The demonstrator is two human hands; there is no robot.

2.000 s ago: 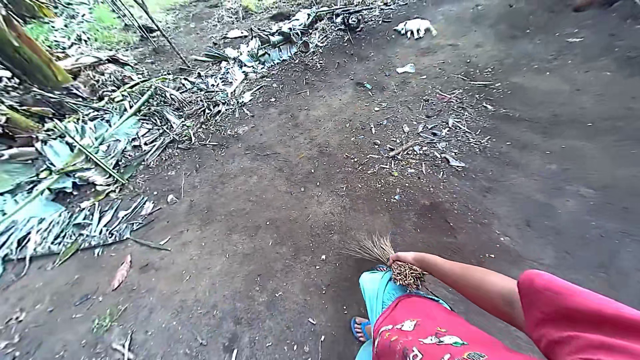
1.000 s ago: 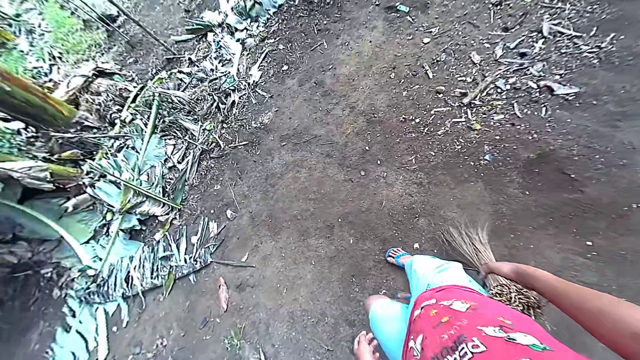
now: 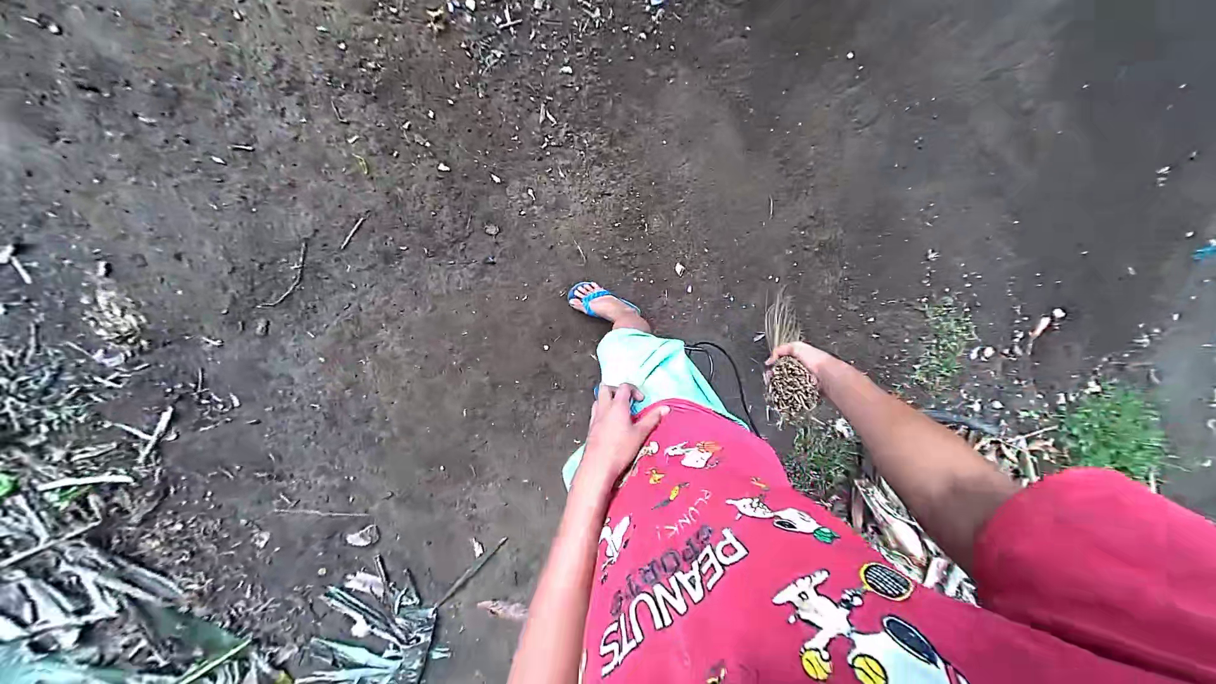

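My right hand (image 3: 806, 361) is closed around a stick broom (image 3: 792, 388), a bundle of thin dry ribs. Its cut ends face up toward me and its thin tips point away, beyond the hand. My left hand (image 3: 622, 423) rests on the front of my red printed shirt (image 3: 722, 513), at the hem above the light turquoise shorts or trousers (image 3: 655, 366); whether it grips the cloth I cannot tell. One foot in a blue flip-flop (image 3: 598, 300) stands on the dirt ahead. A dark cord (image 3: 730, 366) loops beside my clothing, between the hip and the broom.
Bare dark soil (image 3: 427, 285) with small twigs and bits of litter spreads ahead. Dry leaves and stalks (image 3: 76, 570) lie at the lower left, with a torn leaf (image 3: 380, 627) near them. Grass tufts (image 3: 1111, 427) and dry husks (image 3: 893, 522) are on the right.
My left hand has come into view at the shirt's hem. The broom stays in my right hand. The view has turned, and the leaf heap and the litter patch have shifted.
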